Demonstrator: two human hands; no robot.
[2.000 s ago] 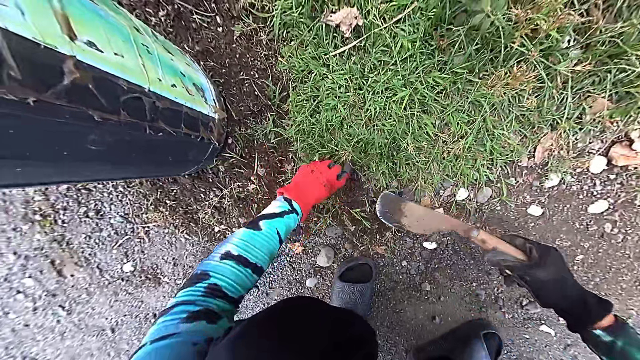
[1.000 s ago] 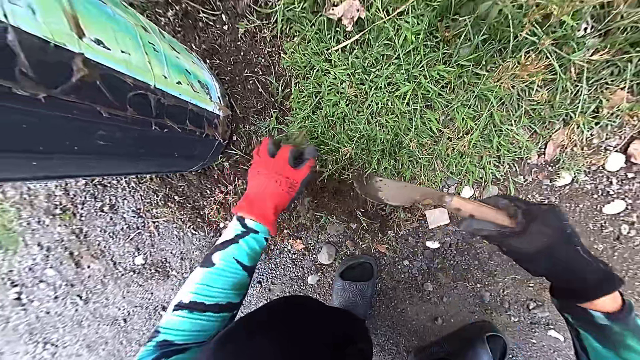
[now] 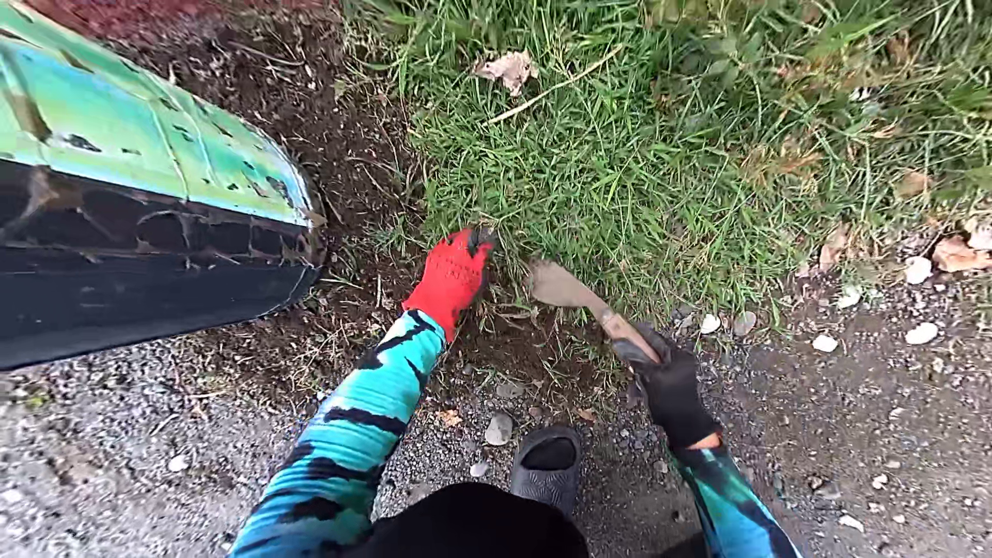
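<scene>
My left hand (image 3: 453,279), in a red glove with dark fingertips, is at the lower edge of the grass (image 3: 589,186). Its fingers are curled into the blades, and they seem closed on some grass, though the fingertips are partly hidden. In my right hand (image 3: 670,380), which wears a dark glove, is the wooden handle of a broad-bladed hand tool (image 3: 562,285), like a machete or large knife. The soil-coated blade points up and left, with its rounded tip at the grass edge just right of my left hand. Loose dark soil (image 3: 511,349) lies below both.
A green and black curved object (image 3: 155,201) with peeling surface stands at the left, beside bare soil. Gravel (image 3: 155,434) runs along the bottom, with a rounded stone (image 3: 499,428) near my grey slip-on shoe (image 3: 547,469). Pale stones (image 3: 824,342) and dry leaves lie at the right.
Over the last second my right hand has moved left with the tool, whose blade now slants up and left. My left hand has shifted right along the grass edge.
</scene>
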